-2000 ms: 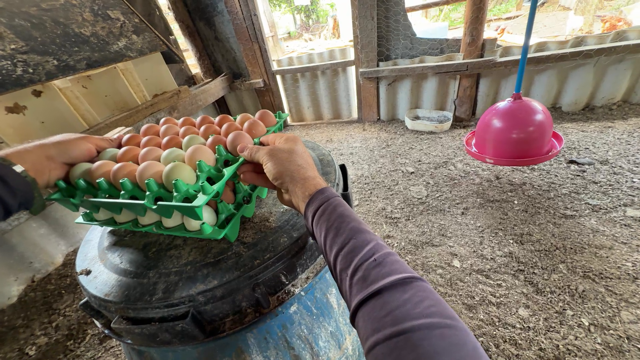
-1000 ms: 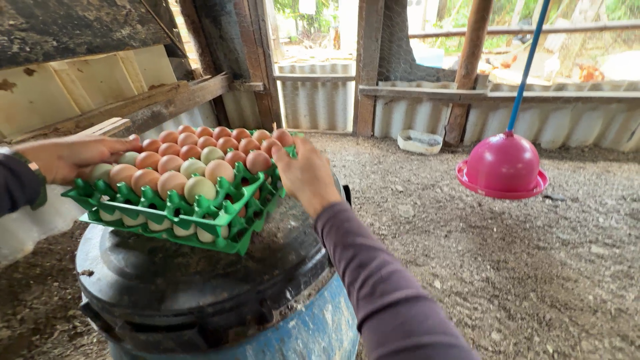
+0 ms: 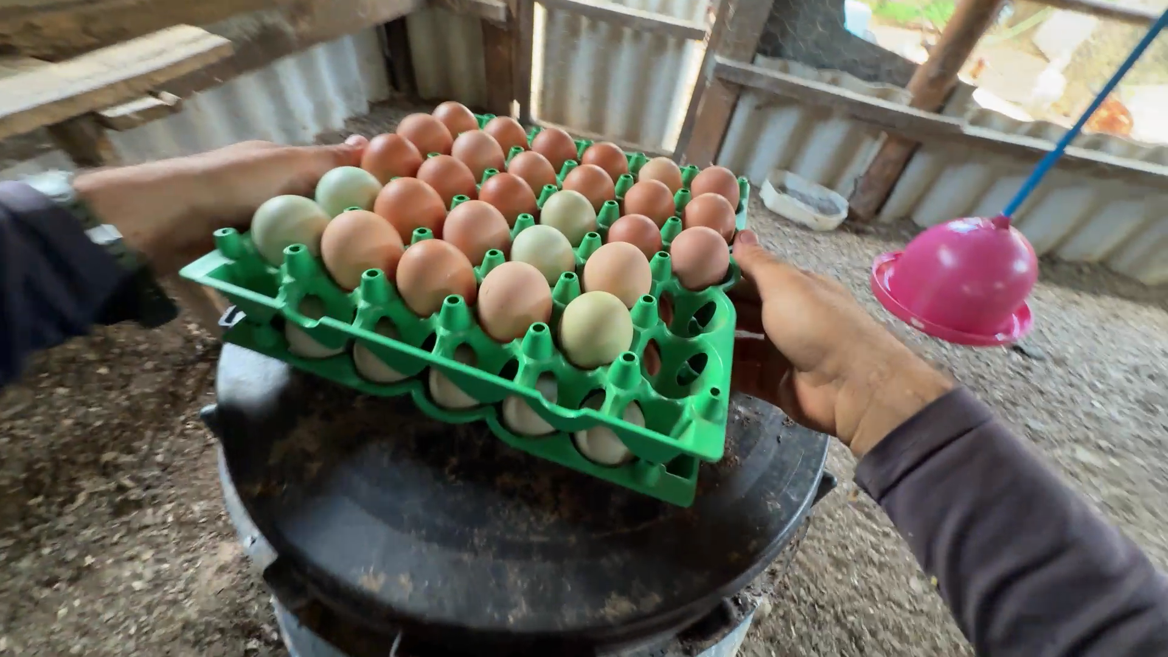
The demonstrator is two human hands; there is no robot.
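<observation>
Two stacked green plastic egg trays (image 3: 511, 415) are held between my hands over a black barrel lid (image 3: 511, 566). Brown eggs (image 3: 436, 276) and a few pale green eggs (image 3: 596, 328) fill most of the upper tray; the near right cups hold none. White eggs (image 3: 604, 438) show through the side of the lower tray. At the left rear side, my left hand (image 3: 228, 187) grips the stack, its fingertips partly hidden. My right hand (image 3: 812, 338) clasps the right edge, thumb on top beside a brown egg. Whether the trays touch the lid is not clear.
A pink hanging poultry drinker (image 3: 967, 278) on a blue tube is to the right. Behind it are a white basin (image 3: 805, 201) on the litter floor and a corrugated metal wall (image 3: 785, 128) with wooden posts. Wooden boards (image 3: 109, 78) jut in at the upper left.
Both hands remain on the egg trays. The trays appear closer and more of the lid's near part shows. The view has moved in and tilted down.
</observation>
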